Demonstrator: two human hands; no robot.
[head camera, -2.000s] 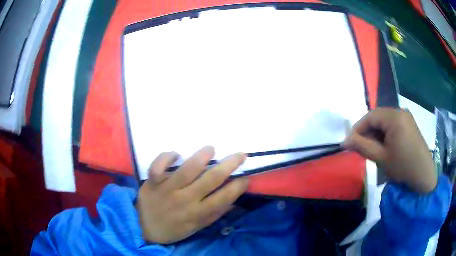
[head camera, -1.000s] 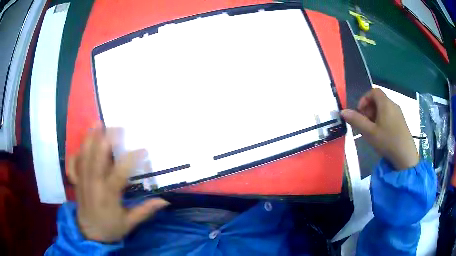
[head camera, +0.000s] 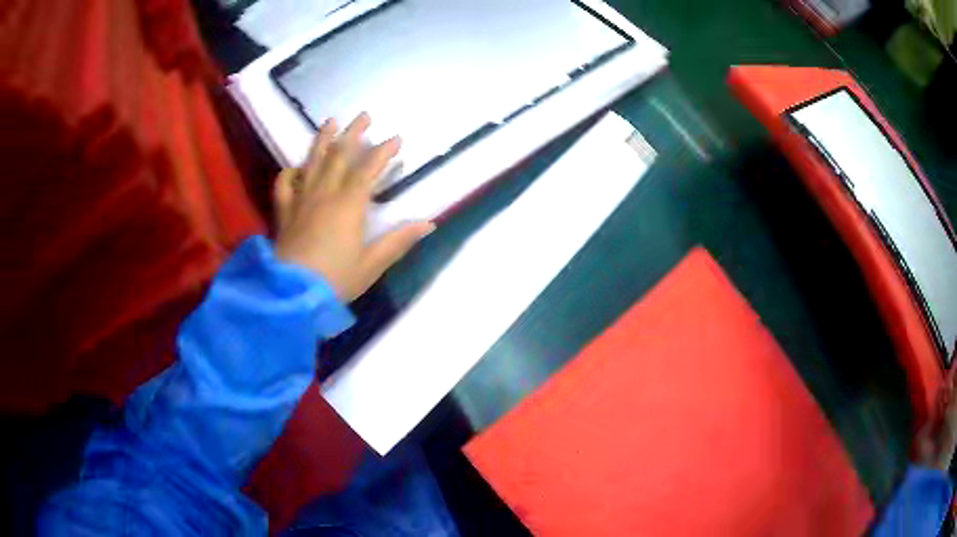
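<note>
A black-framed white panel (head camera: 462, 89) lies on a stack of white sheets at the upper left. My left hand (head camera: 341, 205) is at its near left corner, fingers spread and palm down, closed on nothing that I can see. Another black-framed panel (head camera: 892, 194) lies on a red foam sheet (head camera: 771, 89) at the right. My right hand (head camera: 932, 432) is blurred and cut off by the right edge, at the near end of that foam; its grip is unclear.
A bare red foam pad (head camera: 682, 420) lies at the lower middle. A long white tab tape sheet (head camera: 493, 283) lies between it and the stack, on the green bench (head camera: 672, 199). A tall pile of dark-red foam sheets (head camera: 115, 210) stands at the left.
The view has swung left. The panel that lay on the middle red pad is gone from there. My left hand has moved to the stack; my right hand is now at the picture's right edge.
</note>
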